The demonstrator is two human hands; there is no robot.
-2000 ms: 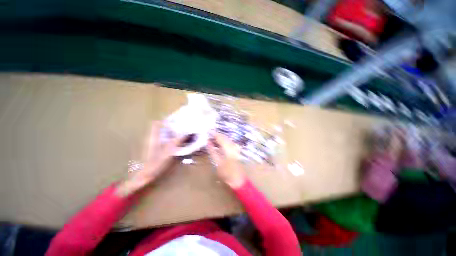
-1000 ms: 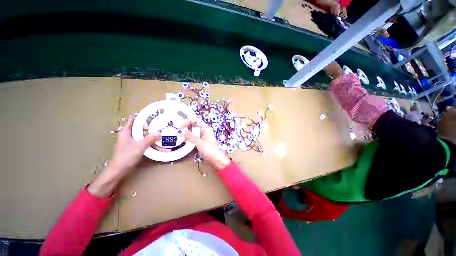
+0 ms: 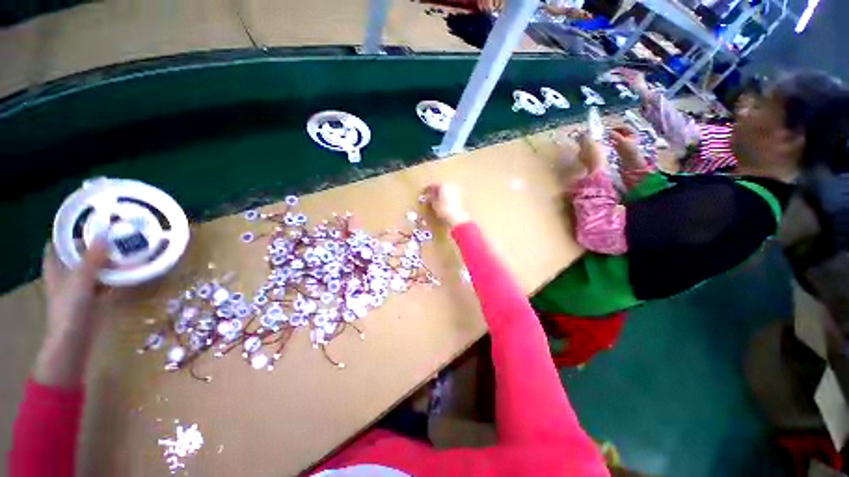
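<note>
My left hand [image 3: 76, 275] holds a white round plastic housing [image 3: 168, 212] at the left, over the near edge of the green belt. The housing has curved slots, a tab and a small dark square module [image 3: 129, 243] at its centre. My right hand [image 3: 447, 202] is at the bench's far edge, right of the pile, fingers curled. Whether it holds something small cannot be told. A tangled pile of wired discs [image 3: 321, 270] with thin red-brown leads lies on the bench between my hands. A small cluster of white parts [image 3: 181, 443] lies near the lower left.
The green conveyor belt [image 3: 233, 140] behind the bench carries spaced white housings [image 3: 340, 133]. A pale metal upright [image 3: 484, 79] stands at the belt's near edge. A person [image 3: 694, 224] works at the right. A red stool [image 3: 585, 337] is on the green floor.
The view has turned right. My left hand has carried the housing away from the pile towards the belt. My right hand has let go of the housing and reached out to the right.
</note>
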